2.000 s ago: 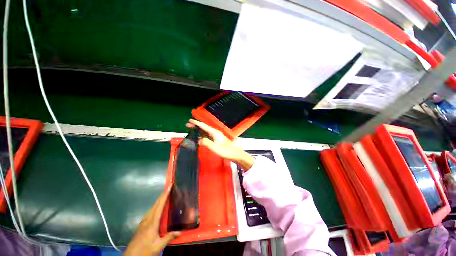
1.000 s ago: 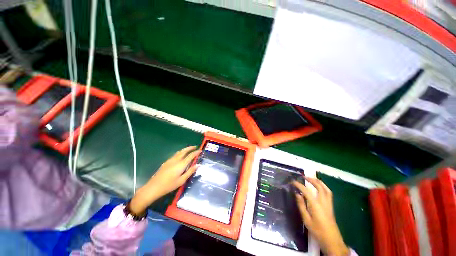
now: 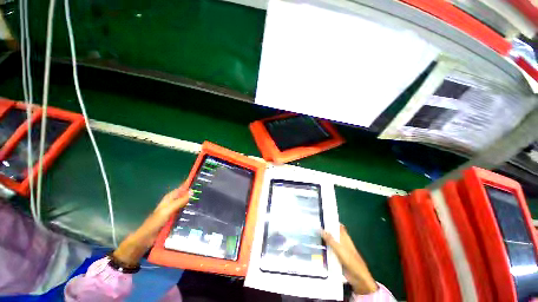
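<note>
A black tablet (image 3: 213,206) with a test menu lies in a red foam tray (image 3: 206,265) in front of me. To its right, a second tablet (image 3: 294,227) with a bright, mostly white screen and a small orange patch lies in a white foam tray (image 3: 295,285). My left hand (image 3: 168,210) is at the left side of the red tray, fingertips on the tray's edge by the screen. My right hand (image 3: 349,258) is at the right side of the white tray, one finger near the screen's right edge. Whether either hand grips its tray is unclear.
Another red tray with a tablet (image 3: 297,131) lies behind. Red trays (image 3: 66,121) with tablets are at left, behind hanging white cables (image 3: 88,127). A stack of red and white trays (image 3: 439,248) stands at right. A blank sheet (image 3: 336,65) hangs above. A pink sleeve shows lower left.
Since one second ago, the left screen changed from a bright picture to the menu, and the right screen from the menu to bright white. My right hand moved off the screen to its right edge.
</note>
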